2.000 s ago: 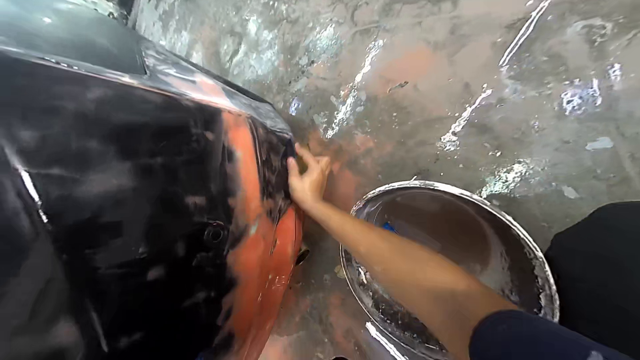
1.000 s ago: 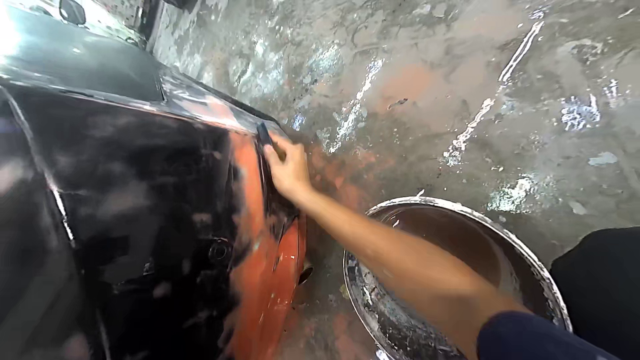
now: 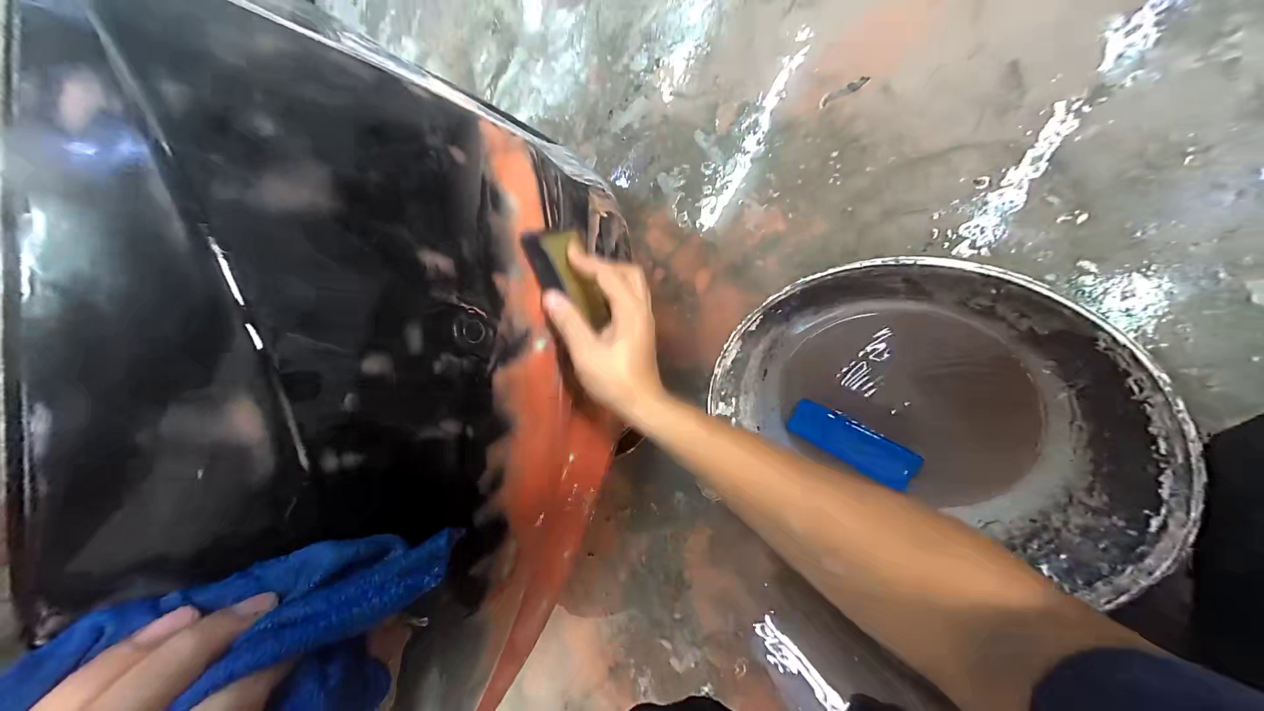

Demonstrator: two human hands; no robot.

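My right hand (image 3: 612, 346) grips a sanding block (image 3: 573, 276) with a dark edge and a yellowish-brown face. The block rests on the orange-red patch along the edge of a black car body panel (image 3: 346, 247). At the lower left, my left hand (image 3: 188, 652) holds a blue cloth (image 3: 336, 602) against the same panel. Dull smudges and a small round mark show on the black paint. The face of the block against the panel is hidden.
A wide basin (image 3: 1175, 434) of murky brown water stands on the wet, orange-stained floor (image 3: 889, 148) under my right forearm. A blue block (image 3: 854, 444) lies in it. Something black is at the right edge.
My left hand and the blue cloth have come into view at the lower left. The blue block shows much more fully in the basin. The view has moved closer to the panel.
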